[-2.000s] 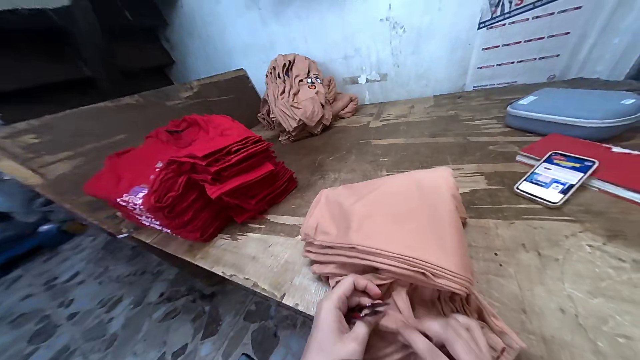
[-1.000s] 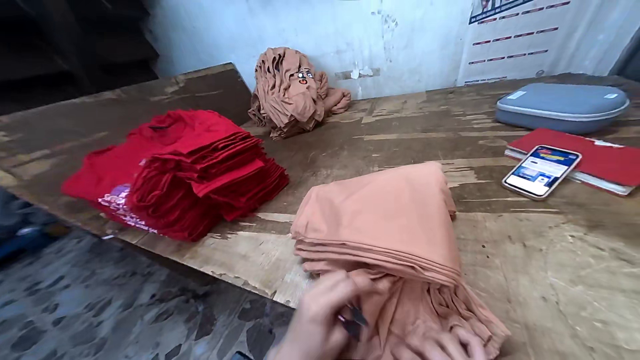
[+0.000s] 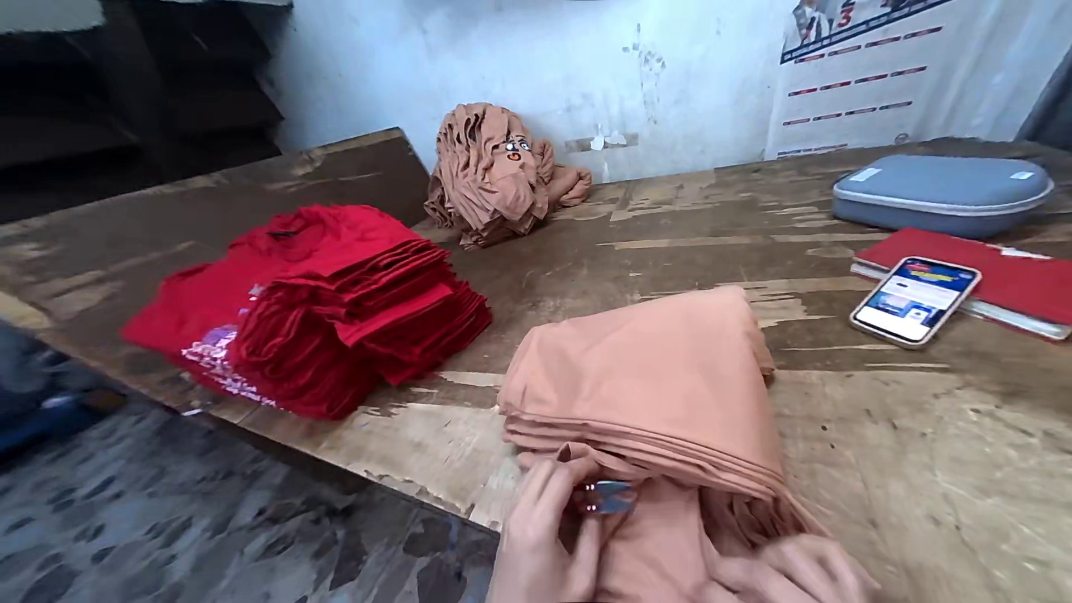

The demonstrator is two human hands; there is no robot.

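Observation:
A stack of folded peach cloth garments (image 3: 645, 377) lies near the table's front edge. At its lower left corner my left hand (image 3: 548, 528) pinches a fold of the peach fabric, with a small metal tool, its kind unclear, in the curl of the fingers. My right hand (image 3: 791, 574), blurred at the bottom edge, rests on the loose peach cloth under the stack; its fingertips are hard to make out. To the left lies a pile of red T-shirts (image 3: 360, 310) with a light print on one.
A bunched pile of peach garments (image 3: 494, 176) stands by the wall. At the right are a grey-blue zip case (image 3: 942, 193), a red-covered book (image 3: 1013, 272) and a lit smartphone (image 3: 915, 301). The wooden table's edge (image 3: 402, 494) drops to a patterned floor.
My left hand has moved up to the lower left corner of the peach stack since a second ago. The red pile, phone and case have stayed put.

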